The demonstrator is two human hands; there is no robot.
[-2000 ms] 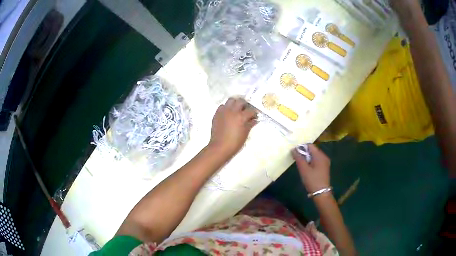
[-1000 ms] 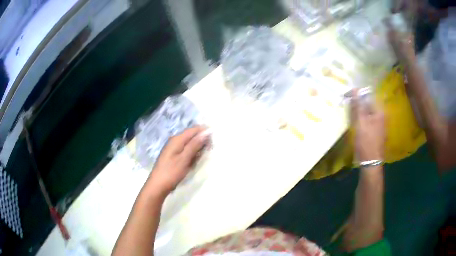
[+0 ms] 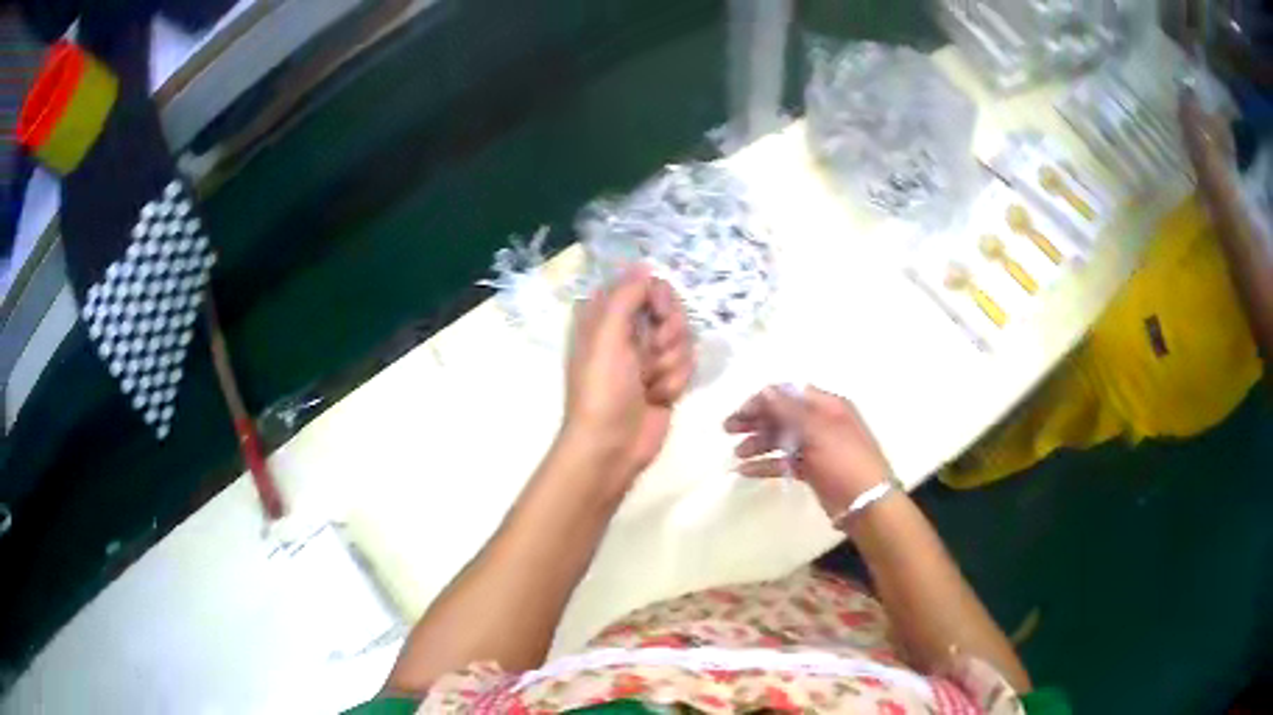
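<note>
My left hand (image 3: 628, 360) is curled into a fist at the near edge of a clear bag of white cords (image 3: 712, 252); I cannot tell whether it holds anything. My right hand (image 3: 813, 440) is over the bench (image 3: 684, 517), blurred, with a small white cord (image 3: 793, 444) between its bent fingers. A second bag of cords (image 3: 891, 126) lies farther up the bench. Beside it is a row of white boxes (image 3: 1008, 266) printed with yellow round-headed items.
Flat white cartons (image 3: 328, 594) lie at lower left. A red-handled tool (image 3: 254, 468) and a dotted black sheet (image 3: 154, 307) are at the left edge. Clear-wrapped boxes (image 3: 1040, 35) are at the far end. Another person's arm (image 3: 1236, 210) and yellow clothing (image 3: 1166, 342) are at right.
The view has turned left, bringing the dotted sheet and flat cartons further in. My right hand has drawn back from the printed boxes towards my left hand, which has closed into a fist.
</note>
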